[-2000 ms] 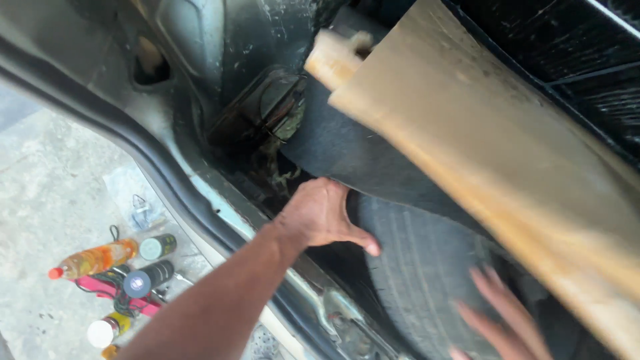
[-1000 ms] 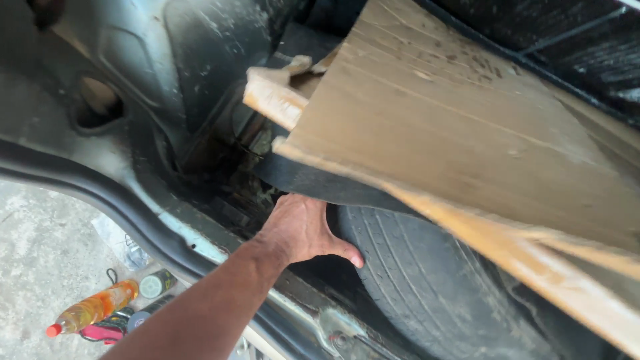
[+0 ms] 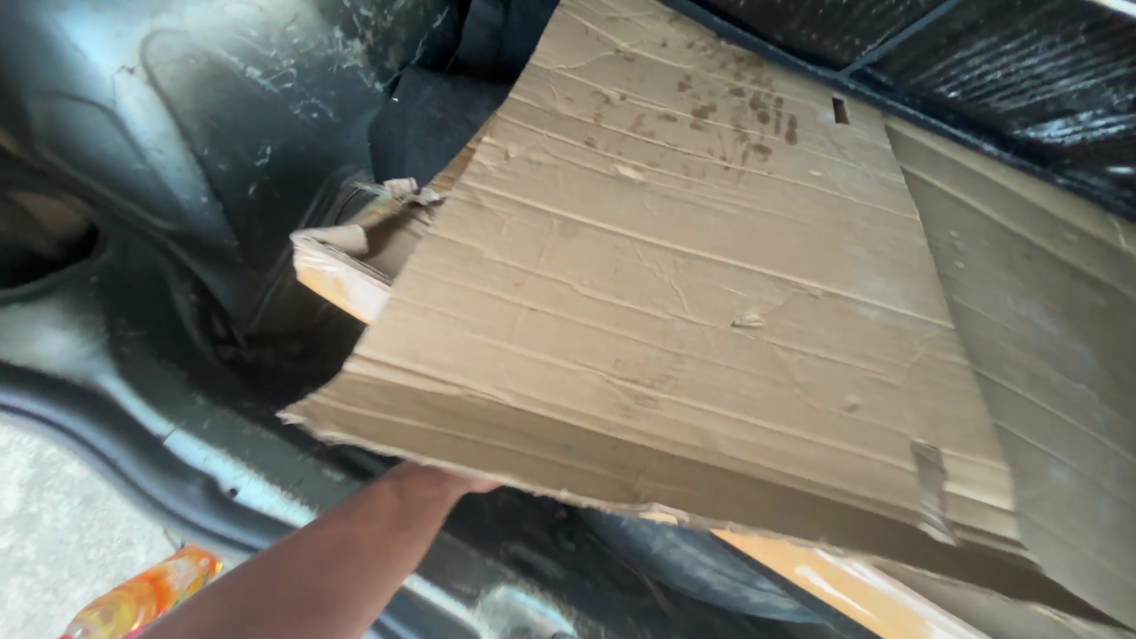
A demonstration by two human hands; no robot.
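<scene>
A large creased sheet of brown cardboard (image 3: 674, 293), stained near its top, covers most of a car's trunk. From the lower left my left hand (image 3: 453, 481) reaches under the cardboard's front edge; only the wrist and a bit of the hand show, and the fingers are hidden. Beneath the sheet a tire (image 3: 701, 568) is partly visible to the right of that hand. Orange-and-white edged board (image 3: 825, 577) sticks out below the cardboard, and a torn cardboard end (image 3: 342, 266) juts out at its left. My right hand is out of view.
The trunk's metal side wall (image 3: 266, 115) rises at the upper left. A black rubber seal (image 3: 80, 453) runs along the body edge. Outside, a bottle of orange liquid (image 3: 146, 595) is on the concrete ground (image 3: 53, 515). A dark ribbed panel (image 3: 1003, 80) fills the top right.
The cardboard has come down over the tire and my left hand, which both showed plainly before. My right hand, seen over the tire two seconds ago, has left the view.
</scene>
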